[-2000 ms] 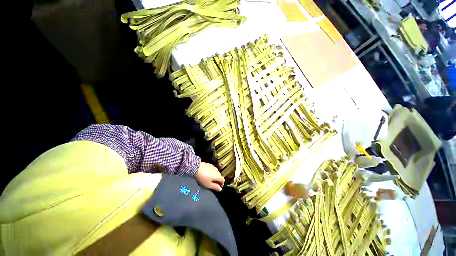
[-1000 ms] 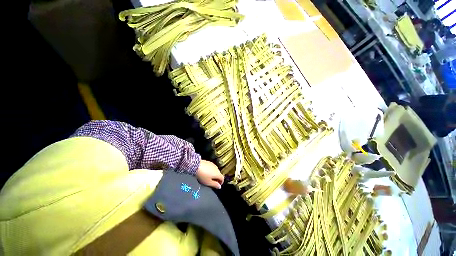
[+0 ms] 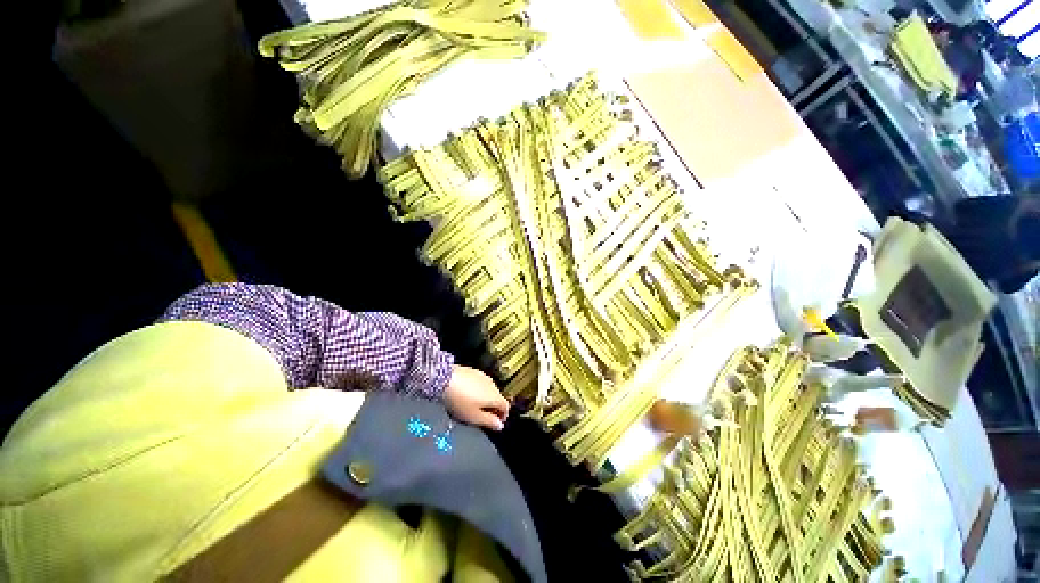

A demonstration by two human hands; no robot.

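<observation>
My left hand (image 3: 477, 397) is bare, in a purple-checked sleeve, above my dark grey apron at the table's near edge. Its fingers are curled, and the fingertips are close to the overhanging strap ends; whether they hold anything is hidden. My right hand is out of the picture. A large lattice-like stack of yellow-green straps (image 3: 570, 245) lies beyond the hand. A second crisscrossed strap stack (image 3: 764, 478) lies at the lower right. A small, blurred orange-brown thing (image 3: 675, 419) lies between the stacks.
A loose strap pile (image 3: 405, 51) overhangs the white table (image 3: 451, 100) at the upper left. Tan boards (image 3: 713, 108) lie on the far side. Pale olive panels with a dark brown rectangle (image 3: 916, 308) and a white rounded container (image 3: 807, 285) are at the right. Other benches stand beyond.
The view has shifted slightly, so the table and straps appear a little further left. My left hand stays at the table edge with almost no visible movement.
</observation>
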